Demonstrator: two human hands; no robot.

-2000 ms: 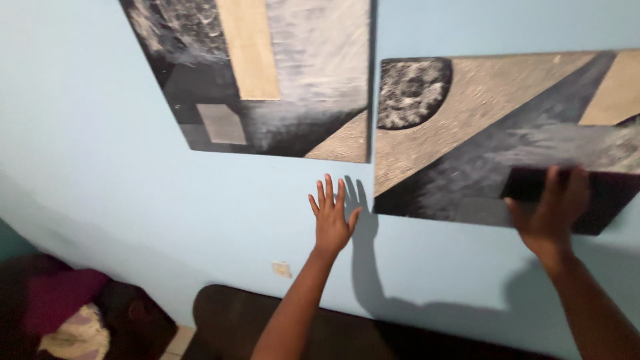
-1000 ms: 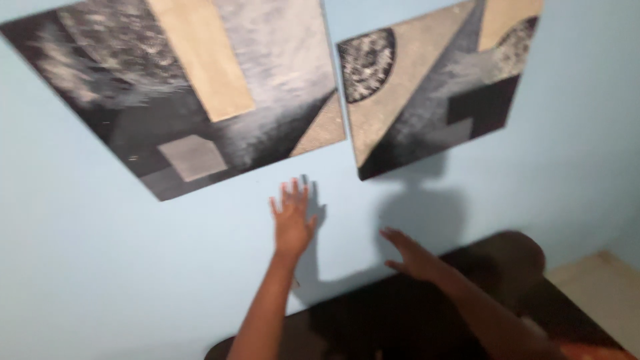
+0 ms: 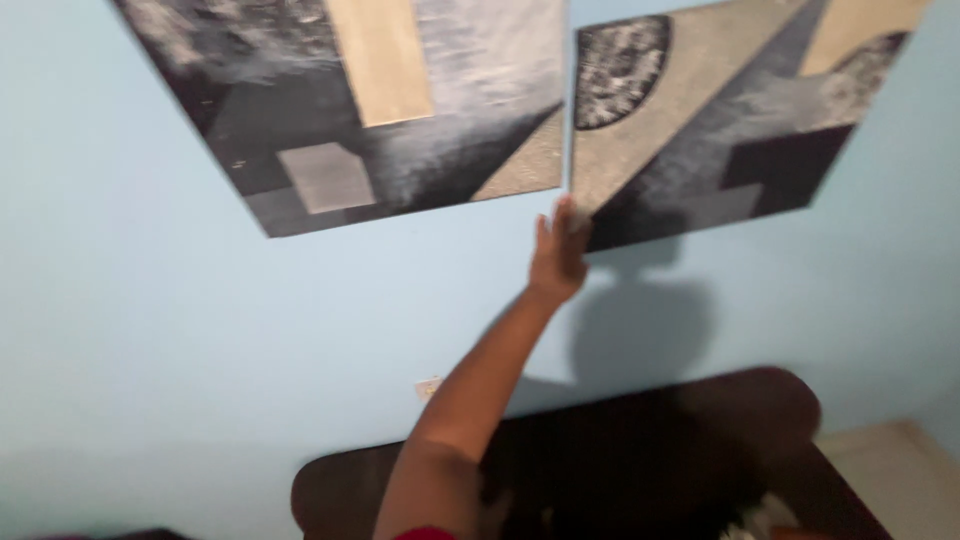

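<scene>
Two unframed abstract canvas paintings hang on a light blue wall, a narrow gap between them. My left hand (image 3: 559, 251) reaches up to the lower left corner of the right painting (image 3: 697, 112); its fingers overlap that corner, and whether they touch it cannot be told. No object shows in this hand. Just left of the gap is the left painting (image 3: 427, 161), its lower edge tilted in view. My right hand is not visible.
Below the paintings stands a dark sofa (image 3: 615, 450) against the wall. A wall outlet (image 3: 429, 388) is beside my left forearm. Pale floor (image 3: 885, 457) shows at the right. A shadow falls on the wall under the right painting.
My left hand has moved right and up, from below the left painting to the right painting's corner. My right hand, seen in both earlier frames, has left the view.
</scene>
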